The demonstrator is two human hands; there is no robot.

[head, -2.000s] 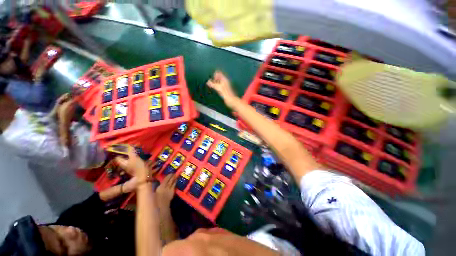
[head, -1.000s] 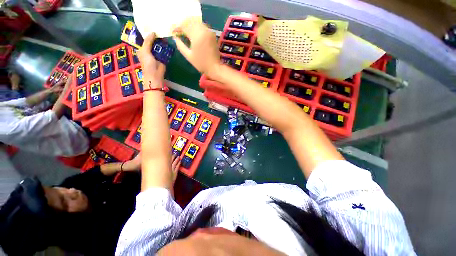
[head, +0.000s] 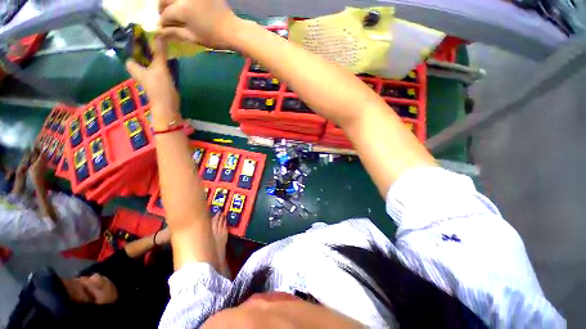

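Note:
My left hand [head: 154, 74] is raised at the upper left, its fingers around a keypad phone [head: 172, 72] that is mostly hidden. My right hand [head: 196, 22] is beside it at the top edge, fingertips together at a pale yellow sheet [head: 132, 11]; whether they grip anything is unclear. Below my left hand, a stack of red trays [head: 122, 149] holds phones front up, with an empty pocket. Another red tray of phones [head: 254, 186] lies behind my left forearm.
A loose battery pile [head: 286, 183] lies on the green bench [head: 334, 186]. Stacked red trays with phones back up [head: 283, 119] stand behind, partly under a printed yellow sheet [head: 340, 42]. A grey shelf bar crosses the top. A worker in black [head: 138, 273] sits at lower left.
Both my hands have moved left and up in the picture. The phone in my left hand is now less visible. The view has shifted, and the other worker's hand remains at the lower tray.

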